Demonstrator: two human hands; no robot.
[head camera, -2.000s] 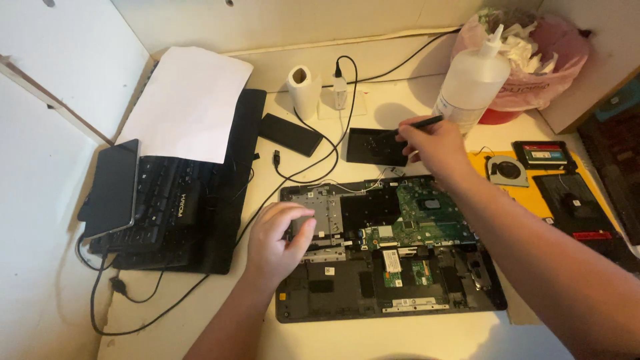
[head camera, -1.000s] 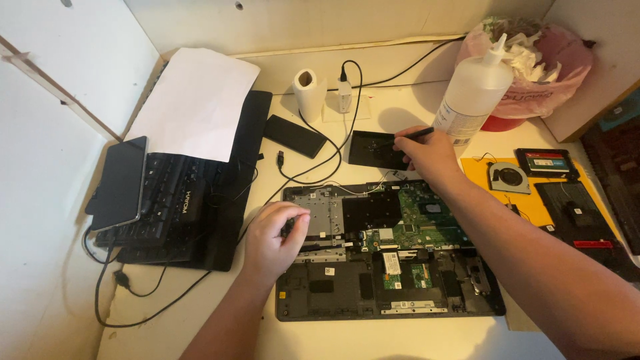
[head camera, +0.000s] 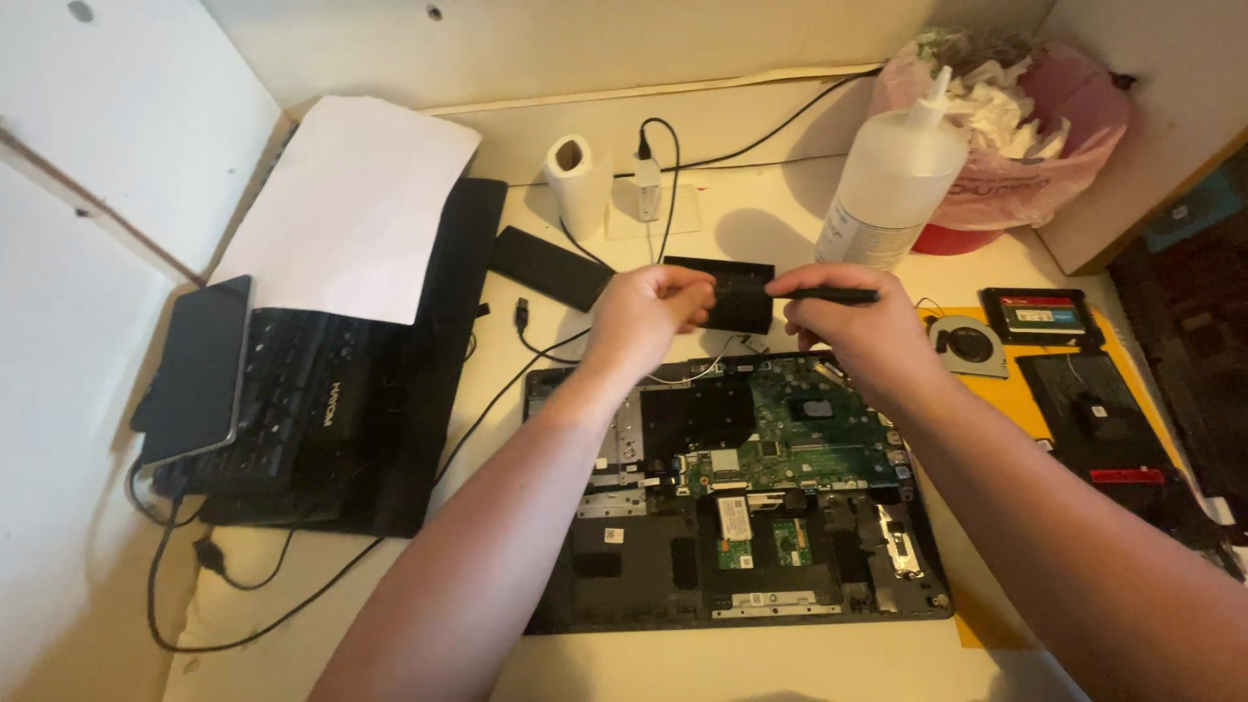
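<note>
An opened laptop base (head camera: 624, 575) lies on the white table, its green motherboard (head camera: 819, 429) exposed. Beyond its back edge is a shallow black tray (head camera: 726, 268). My left hand (head camera: 648, 317) is at the tray's left side, thumb and fingers pinched together; whether something small is between them cannot be told. My right hand (head camera: 858, 322) holds a dark pen-like tool (head camera: 834, 293) at the tray's right side, the tool lying nearly level. A thin white cable (head camera: 697, 375) runs along the laptop's back edge.
Left are a keyboard (head camera: 283, 390), paper (head camera: 351, 205) and a phone (head camera: 200, 370). Behind stand a paper roll (head camera: 577, 190), a plastic bottle (head camera: 892, 185) and a pink-bagged bin (head camera: 1033, 185). A cooling fan (head camera: 967, 343) and black parts lie right on a yellow envelope (head camera: 994, 614).
My left hand has moved from over the laptop's left part up and right to the black tray. My right hand stays by the tray with the tool.
</note>
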